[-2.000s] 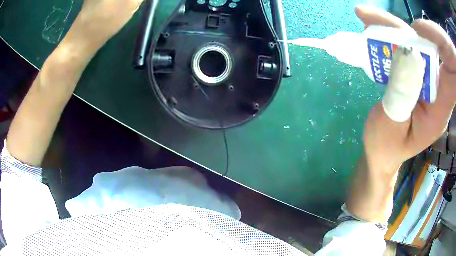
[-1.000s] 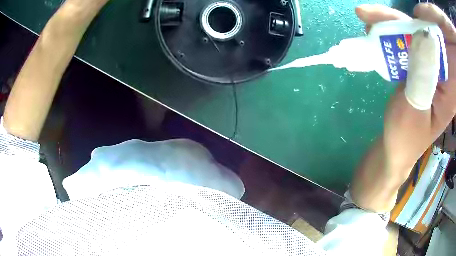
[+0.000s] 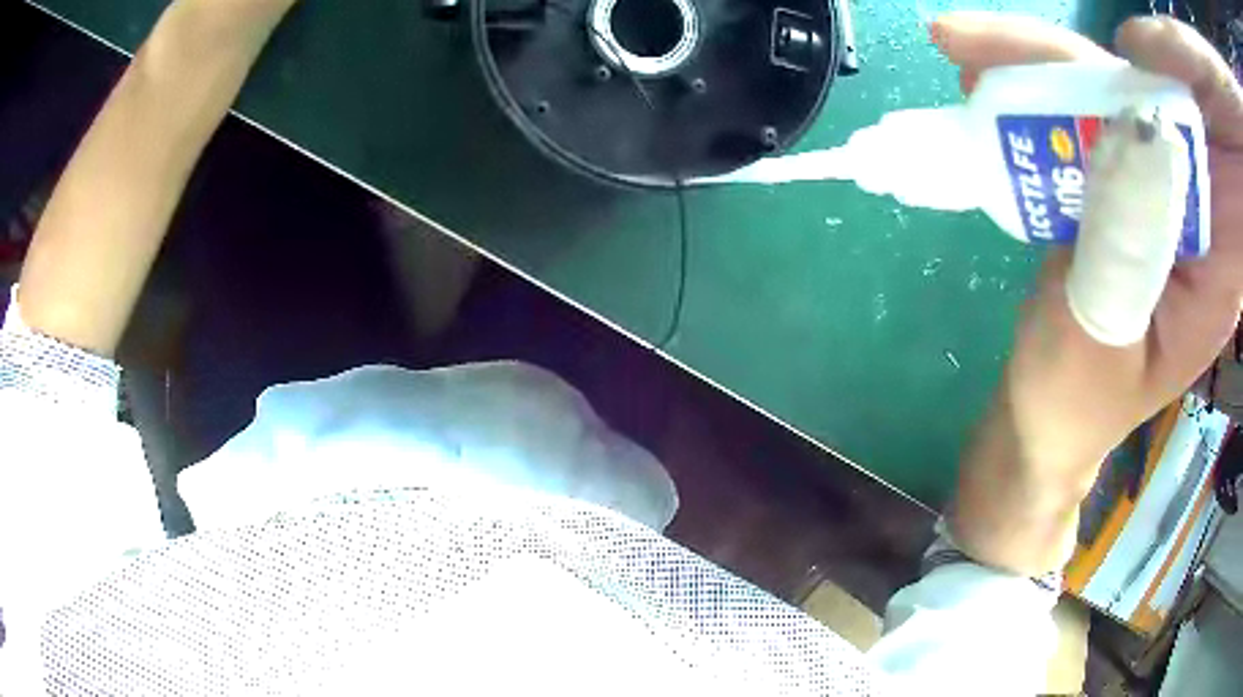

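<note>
The black housing (image 3: 729, 116) lies open side up at the top of the picture, cut off by the upper edge. A silver center bearing (image 3: 688, 57) sits in it. A thin black lead wire (image 3: 683, 266) trails from its rim to the bench edge. My right hand (image 3: 1111, 232) holds the white adhesive bottle (image 3: 1016, 164), label showing, a white finger cot (image 3: 1129, 245) on its thumb. The clear nozzle points left, its tip at the housing's lower rim near the wire. My left forearm (image 3: 136, 177) reaches up; the left hand is cut off by the upper edge.
The dark green bench top (image 3: 818, 354) has white glue specks. Its pale edge runs diagonally down to the right. Papers and an orange-edged folder (image 3: 1152, 524) are at the lower right, near a piece of cardboard (image 3: 838, 613). My white patterned clothing fills the bottom.
The housing sits higher and farther right in view. The nozzle tip has gone from the housing's right side down along the rim to near the wire. The right hand still holds the bottle.
</note>
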